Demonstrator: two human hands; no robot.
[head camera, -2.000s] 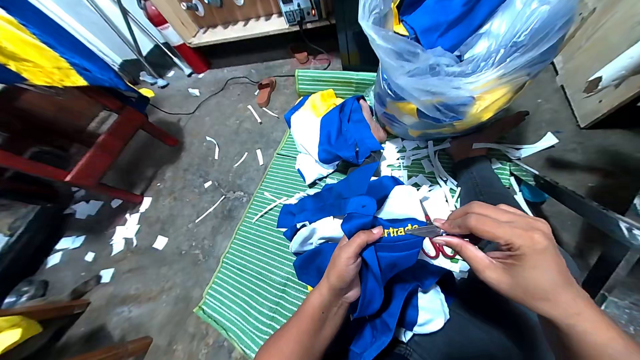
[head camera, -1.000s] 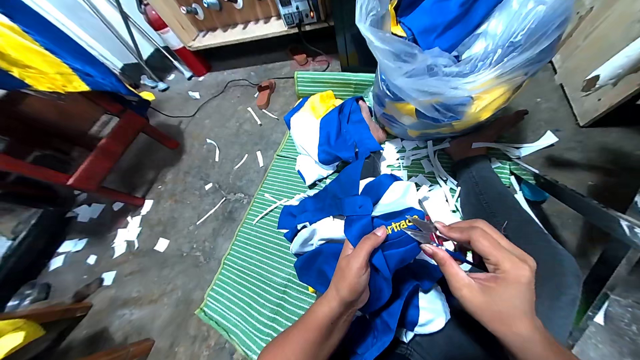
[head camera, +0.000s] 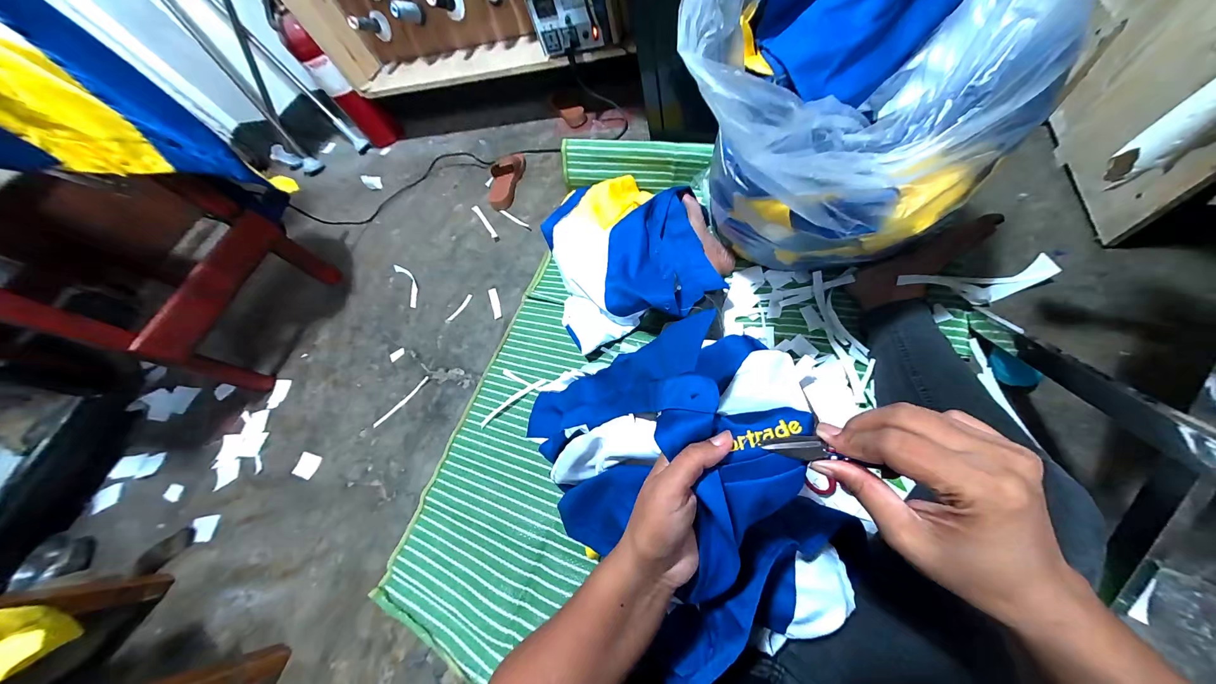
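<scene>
A blue and white garment (head camera: 608, 503) with yellow embroidered lettering lies bunched over my lap. My left hand (head camera: 674, 513) pinches its blue cloth just left of the lettering. Small scissors (head camera: 798, 447) are in my right hand (head camera: 940, 494), their metal blades lying across the embroidery; a red handle loop shows below my fingers. Whether the blades touch a thread cannot be seen. Beyond it, a second garment of blue, white and yellow (head camera: 632, 247) rests on the green striped mat (head camera: 494, 551).
A clear plastic bag (head camera: 836, 180) full of blue and yellow cloth stands at the mat's far edge. White scraps (head camera: 826, 313) litter the mat and the concrete floor. A red wooden stool (head camera: 199, 304) is at left, a fire extinguisher (head camera: 342, 85) behind, and a black cord (head camera: 408, 185) crosses the floor.
The scissors and my right hand have shifted slightly about the lettering, and the blades now lie flatter across it than one second ago. My left hand keeps its hold on the cloth.
</scene>
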